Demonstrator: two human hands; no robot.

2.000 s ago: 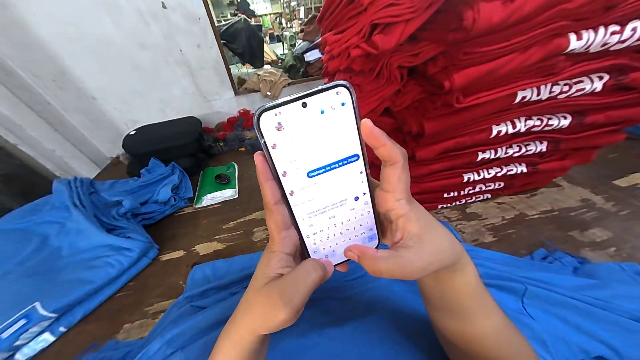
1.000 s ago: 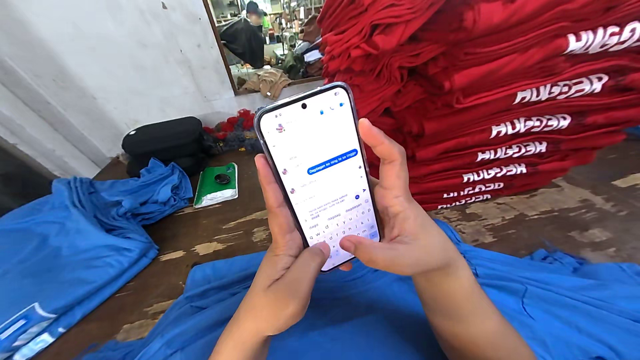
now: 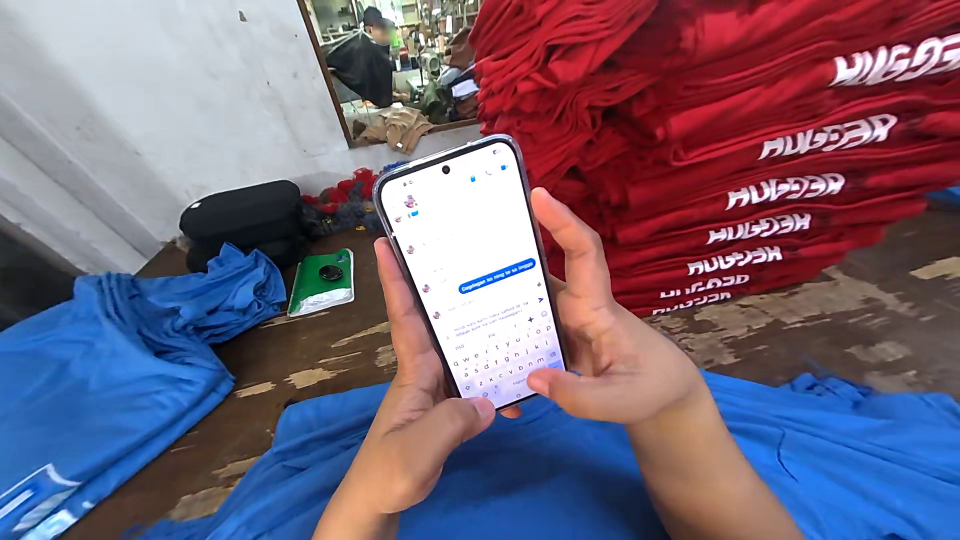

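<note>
A smartphone in a clear case (image 3: 480, 247) stands tilted in the middle of the view, its lit screen showing a chat and a keyboard. My left hand (image 3: 420, 420) grips its left side, the thumb at the bottom edge of the screen. Around the right side is my right hand (image 3: 607, 352), with its thumb over the keyboard's lower right and the index finger along the upper edge. Some fingers are hidden behind the phone. Blue fabric (image 3: 525, 480) lies beneath both hands.
Tall stacks of folded red garments (image 3: 675, 150) with white lettering rise at the right. Blue garments (image 3: 97, 375), a green packet with a round black object (image 3: 322, 281) and a black case (image 3: 244, 214) lie on the worn wooden table (image 3: 300, 352) at left. Through an opening, a person (image 3: 371, 60) is visible.
Both thumbs have moved down from the keyboard's middle, the left to the screen's bottom edge. More text stands in the typing field than two seconds ago. The hold on the phone is unchanged.
</note>
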